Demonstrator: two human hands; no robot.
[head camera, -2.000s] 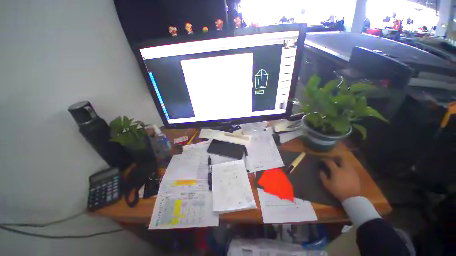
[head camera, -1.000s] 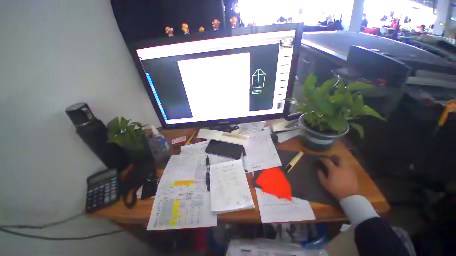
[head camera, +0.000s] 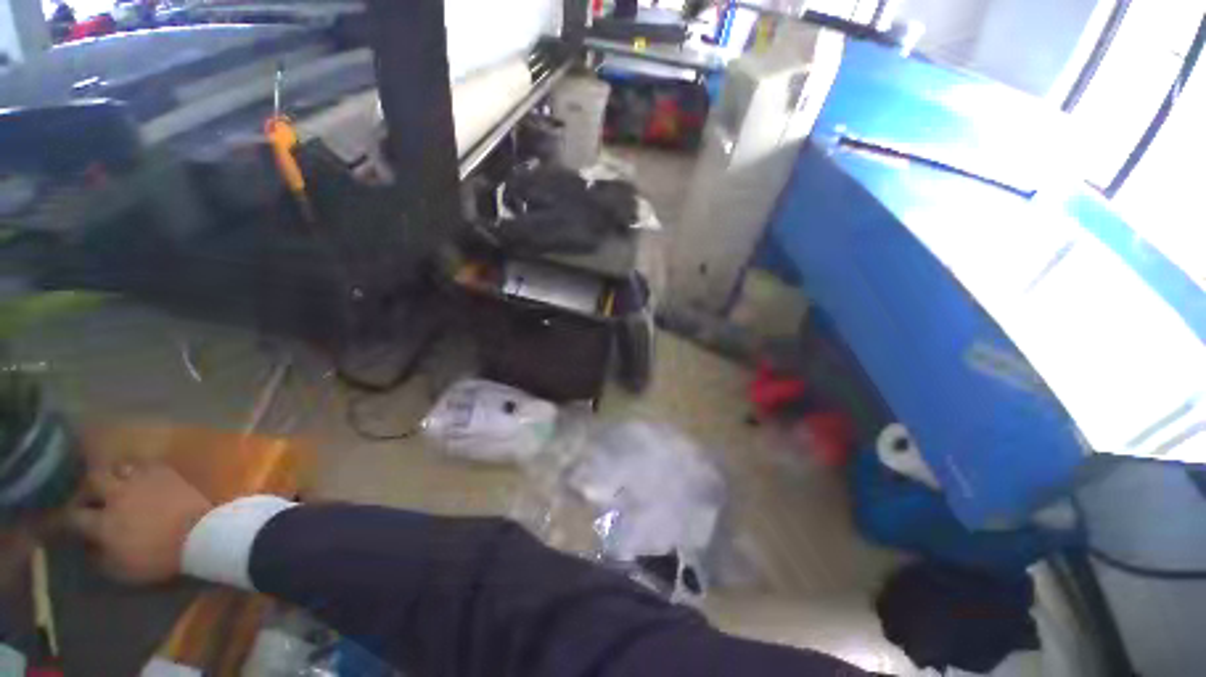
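Note:
My right hand rests at the left edge of the picture, on the dark mat at the right end of the wooden desk. It is blurred. The mouse cannot be made out, so what lies under the fingers is unclear. A slim pale yellow cutter lies on the mat near the hand. The striped plant pot stands beyond it, cut off by the left edge. My left hand is out of the picture.
Whitish plastic bags and a smaller bagged packet lie on the floor. A dark box stands behind them. A large blue table or machine fills the right. Dark equipment stands upper left. Black cloth lies lower right.
The view has swung far to the right. The monitor, papers and calculator have left the picture. The floor and blue equipment now show. My right hand still lies at the mat.

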